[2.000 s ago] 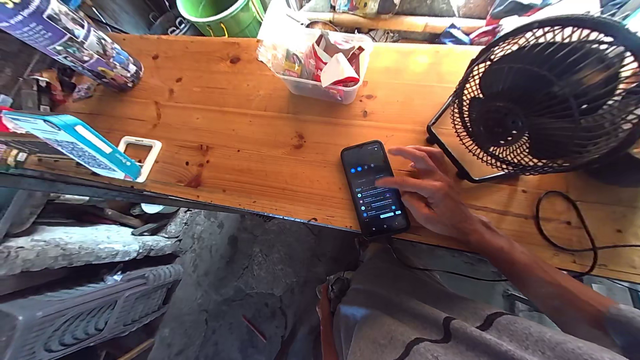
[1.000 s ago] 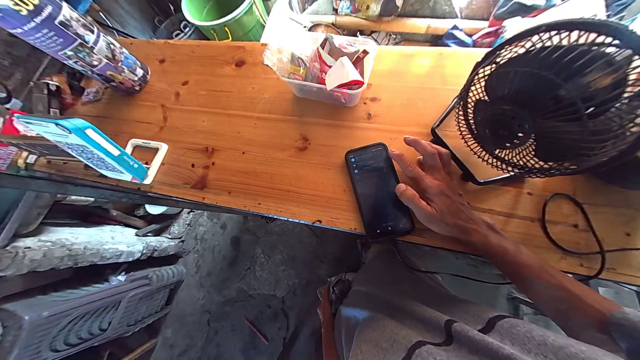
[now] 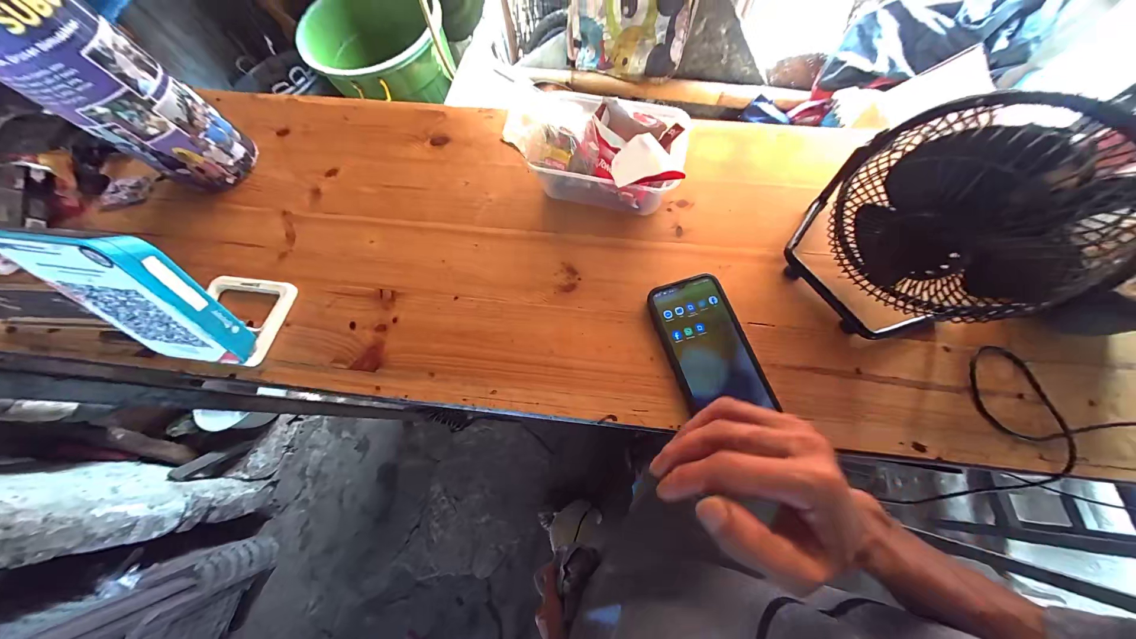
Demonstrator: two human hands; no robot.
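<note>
A dark smartphone (image 3: 713,348) lies face up on the wooden table (image 3: 426,293), close to its front edge, its screen lit with app icons. My right hand (image 3: 754,488) is over the phone's lower end, fingers curled and a little apart, hiding that end; it grips nothing, and whether it touches the phone cannot be told. My left hand is out of the picture. A black desk fan (image 3: 976,213) stands right of the phone, and a clear plastic tub (image 3: 603,188) with packets and paper sits behind it.
A teal code stand (image 3: 169,302) with a white frame-shaped base is at the table's left edge. Behind it leans a printed cylinder (image 3: 169,106). A black cable (image 3: 1056,417) loops at right. A green bucket (image 3: 377,53) stands beyond the far edge; a grey plastic item (image 3: 177,577) lies below left.
My right hand has moved from the phone's right side down to its lower end. The screen showed a list two seconds ago, then a dark display, and now shows app icons.
</note>
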